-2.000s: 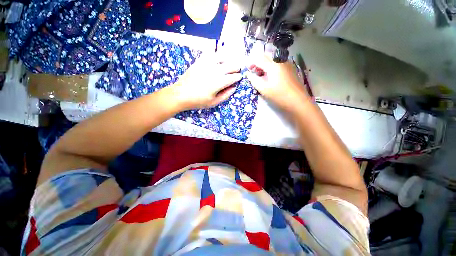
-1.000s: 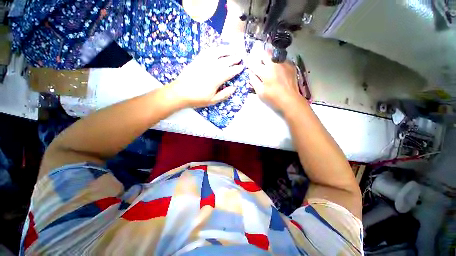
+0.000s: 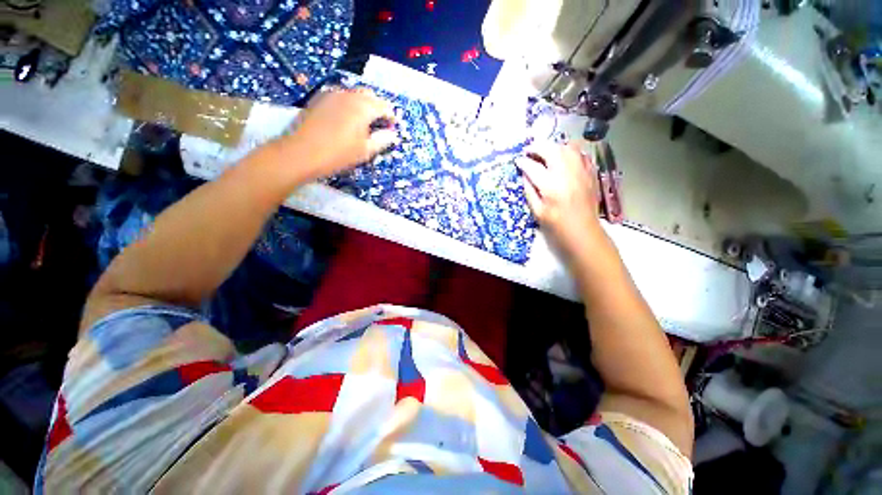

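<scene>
A navy floral fabric piece point(image 3: 450, 193) with patterned bands lies spread on the white table, its lower corner over the front edge area. My left hand point(image 3: 343, 131) is at its upper left part, fingers bent; whether it grips the cloth cannot be told. My right hand point(image 3: 563, 184) is at its right edge, just below the machine's needle area, fingertips on the cloth; its grip cannot be told. The dark ribbed knob point(image 3: 600, 104) is just above my right hand. The needle area is washed out by the lamp.
The cream sewing machine point(image 3: 774, 106) stands at upper right. Reddish snips point(image 3: 609, 184) lie right of my right hand. Navy cherry fabric point(image 3: 426, 34) is behind the work. More navy floral fabric point(image 3: 242, 48) is at upper left, near brown tape point(image 3: 184, 106). A white spool point(image 3: 764, 416) is at lower right.
My left hand has moved left, away from the needle. The floral piece now lies spread wider between my hands. The view has shifted, and the cherry fabric shows more.
</scene>
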